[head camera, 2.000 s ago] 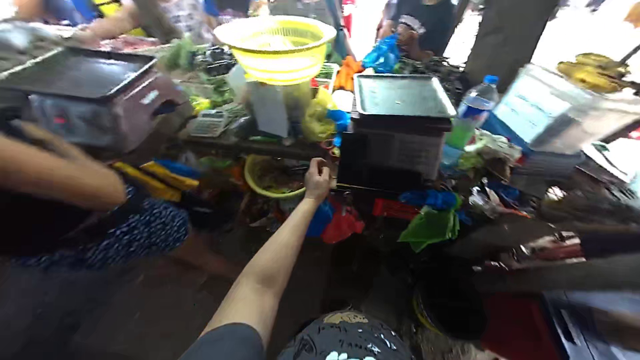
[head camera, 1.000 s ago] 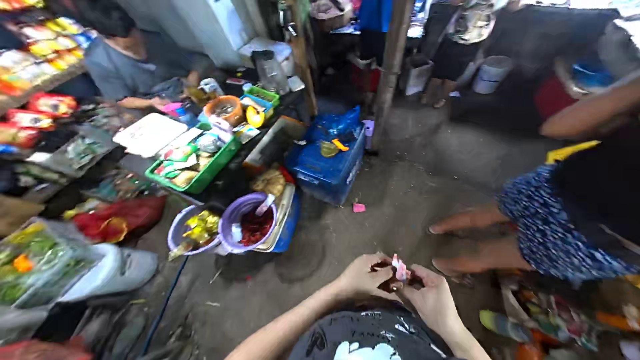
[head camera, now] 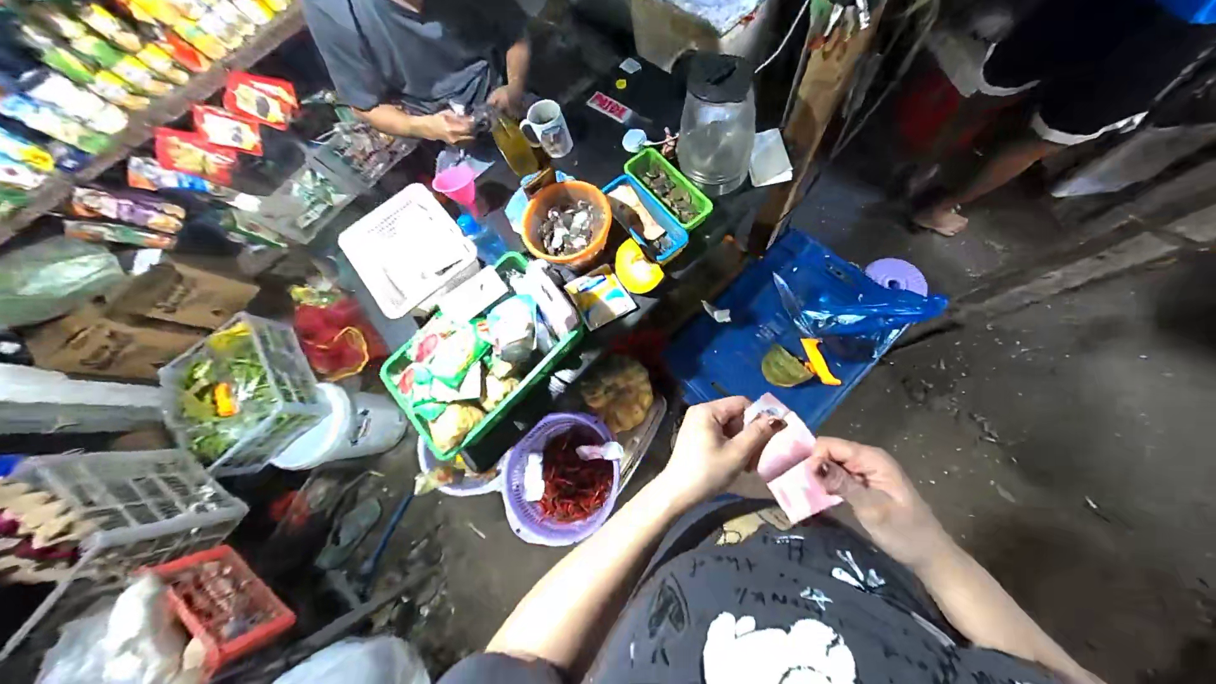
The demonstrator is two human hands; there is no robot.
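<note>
A pink banknote (head camera: 787,451), creased across its middle, is held between my two hands in front of my dark shirt. My left hand (head camera: 719,446) pinches its upper left part between thumb and fingers. At the lower right edge, my right hand (head camera: 869,484) grips the same note. Just beyond the note lies a blue plastic surface (head camera: 703,351) with a blue plastic bag (head camera: 836,309) on it. A purple basket (head camera: 518,494) of red chili peppers stands on the floor to the left of my left hand.
A green basket (head camera: 480,427) of packets stands left of an orange bowl (head camera: 567,220) on a dark table. Behind it a person (head camera: 418,66) handles something. A white bucket (head camera: 347,427), clear crates (head camera: 152,489) and a red tray (head camera: 228,608) occupy the left. A wooden post (head camera: 819,104) stands beyond the table.
The view has turned greatly from a stall with scales. A second ago my hands were close together around a small pink thing; now they are farther apart, with the pink note opened out between them.
</note>
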